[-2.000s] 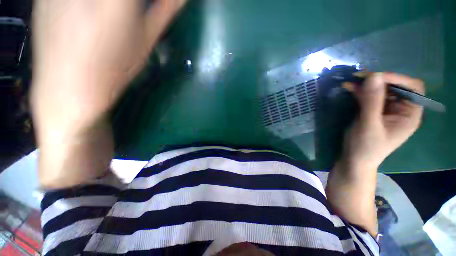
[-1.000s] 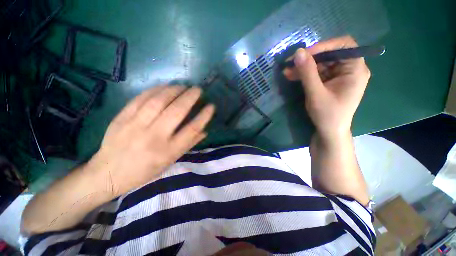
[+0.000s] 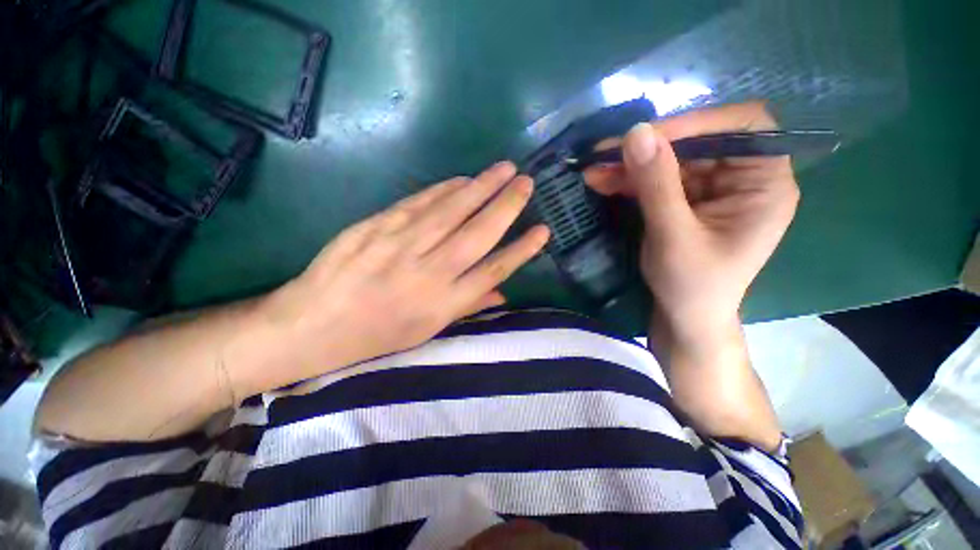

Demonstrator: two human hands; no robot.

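Note:
A black rectangular frame [image 3: 594, 281] lies in front of me, partly under my left fingertips. Rows of small dark strips [image 3: 570, 213] show through its window. The clear shiny sheet [image 3: 801, 86] runs from there to the upper right, with bright glare. My left hand [image 3: 414, 263] is flat, its fingertips on the frame's left side. My right hand [image 3: 704, 193] holds dark tweezers [image 3: 741, 144] like a pen, their tips over the frame's upper part. The exact tip contact cannot be told.
Loose black frames [image 3: 312, 86] lie in a tangle at the left on the glossy green tabletop [image 3: 430, 118]. A thin silvery line shows near the left edge. A cardboard box [image 3: 830, 489] and a white bag [image 3: 951, 397] are below right.
My left hand has come back from the left and moved right with the frame, which now lies over the strip rows. My right hand stays near the sheet with the tweezers.

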